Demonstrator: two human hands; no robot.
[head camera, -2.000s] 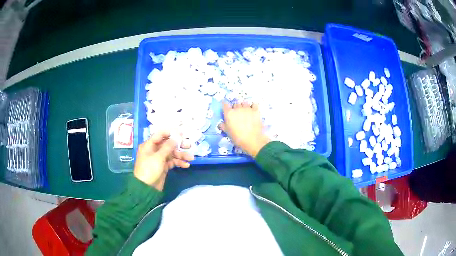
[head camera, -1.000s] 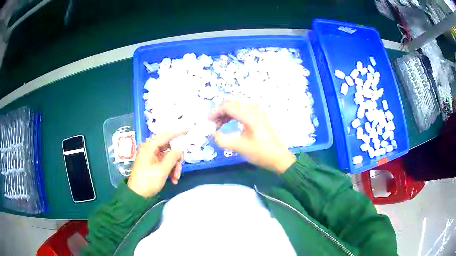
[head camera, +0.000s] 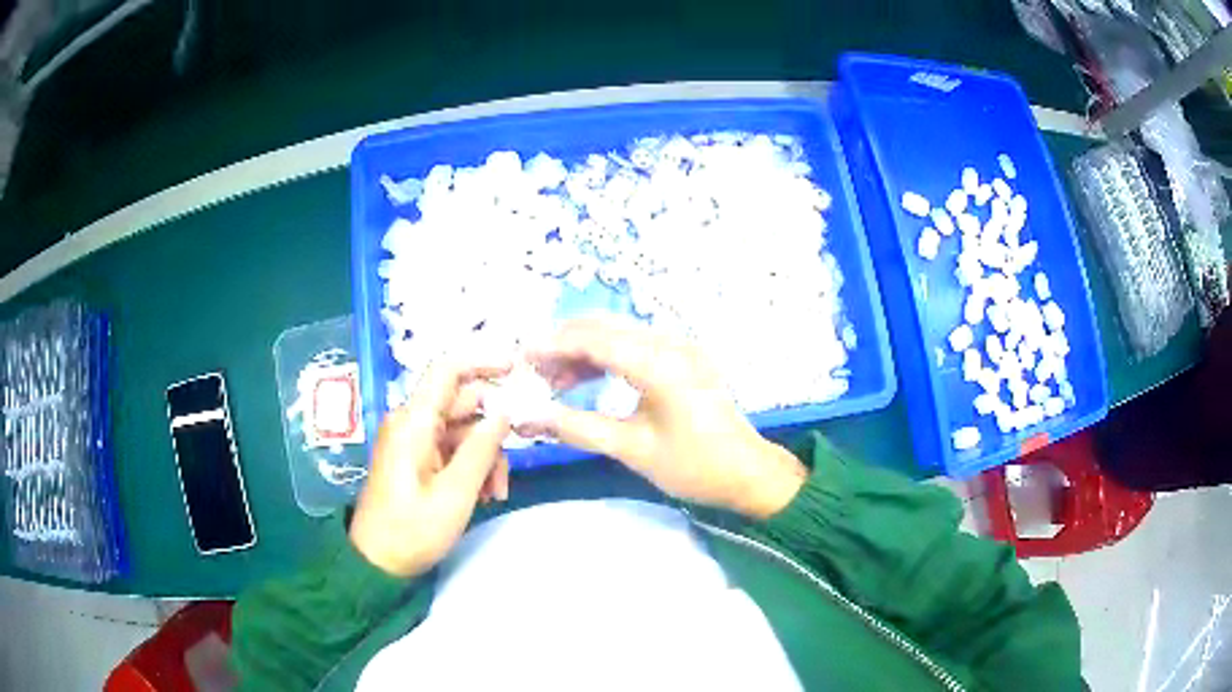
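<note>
My left hand (head camera: 430, 460) and my right hand (head camera: 662, 412) meet over the near edge of the wide blue tray (head camera: 865, 243). Between their fingertips they hold a small white plastic part (head camera: 516, 400). Glare and the fingers hide its details, so I cannot tell whether it is one piece or two pressed together. White plastic shells (head camera: 466, 257) are heaped in the left half of the tray. Smaller, lumpier white pieces (head camera: 730, 243) are heaped in the right half. Blue floor shows between the heaps.
A narrower blue tray (head camera: 932, 135) at right holds scattered white units (head camera: 1000, 325). A clear box (head camera: 314, 480) and a smartphone (head camera: 212, 466) lie at left. Clear blister trays (head camera: 54, 433) stand at far left, with others (head camera: 1132, 250) at far right. Red stools (head camera: 1067, 507) are below.
My right hand has come back from the middle of the wide tray to my left hand. Their fingertips now meet on the white part. The view has shifted slightly.
</note>
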